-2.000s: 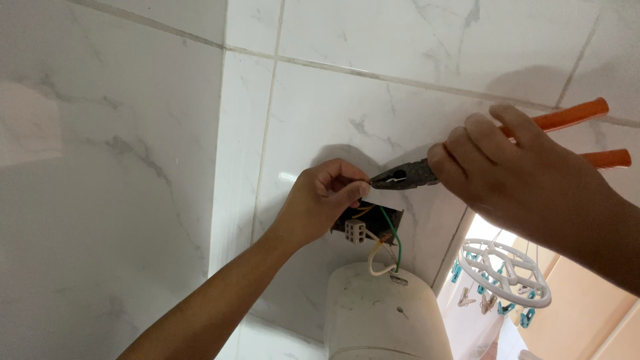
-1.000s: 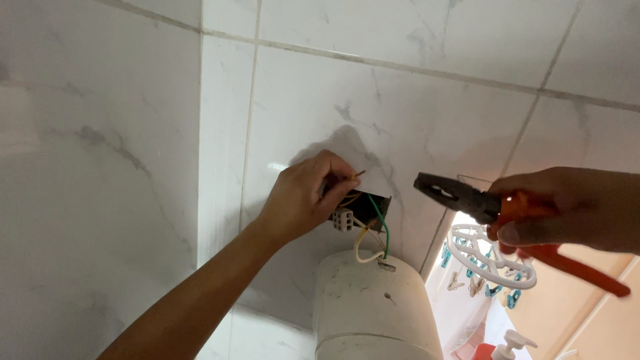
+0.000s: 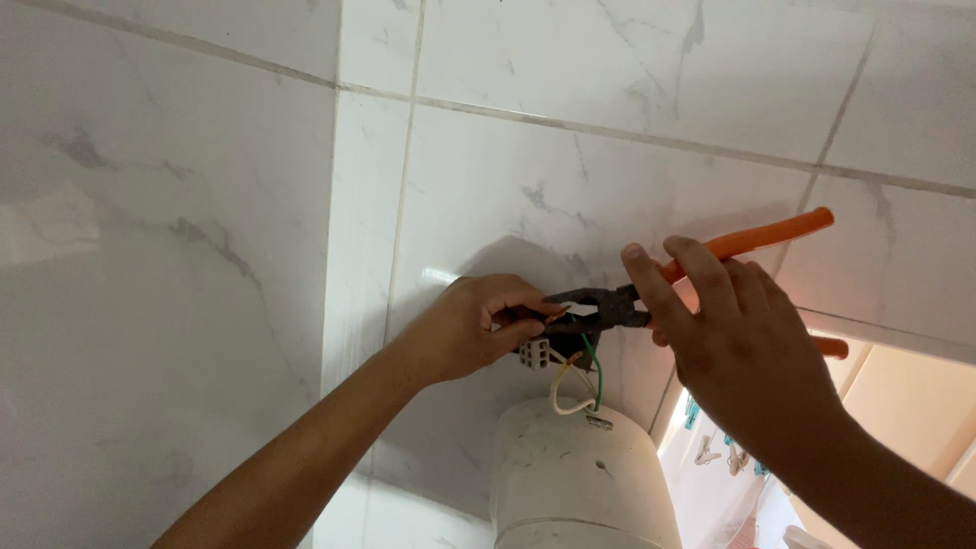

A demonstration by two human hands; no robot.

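My left hand (image 3: pixel 488 324) pinches a wire whose bare copper end (image 3: pixel 558 314) sticks out past the fingertips. My right hand (image 3: pixel 724 328) holds combination pliers (image 3: pixel 616 306) with orange handles; their jaws are parted on either side of the copper end. Behind the fingers is a dark square opening (image 3: pixel 583 352) in the tiled wall. A small terminal block (image 3: pixel 534 354) hangs at its lower left edge. A green wire (image 3: pixel 599 374) and a white wire (image 3: pixel 557 396) run from the opening area to the top of a white cylindrical appliance (image 3: pixel 587 465). A twisted copper joint (image 3: pixel 573 358) shows between them.
Marbled wall tiles (image 3: pixel 610 191) surround the opening, and a wall corner runs down at the left. At lower right, beyond the tile edge, clothes pegs (image 3: pixel 707 450) hang in a bright area partly behind my right forearm.
One second ago the pliers were away to the right of the wire; now their parted jaws are around its copper end. My left hand still pinches the wire.
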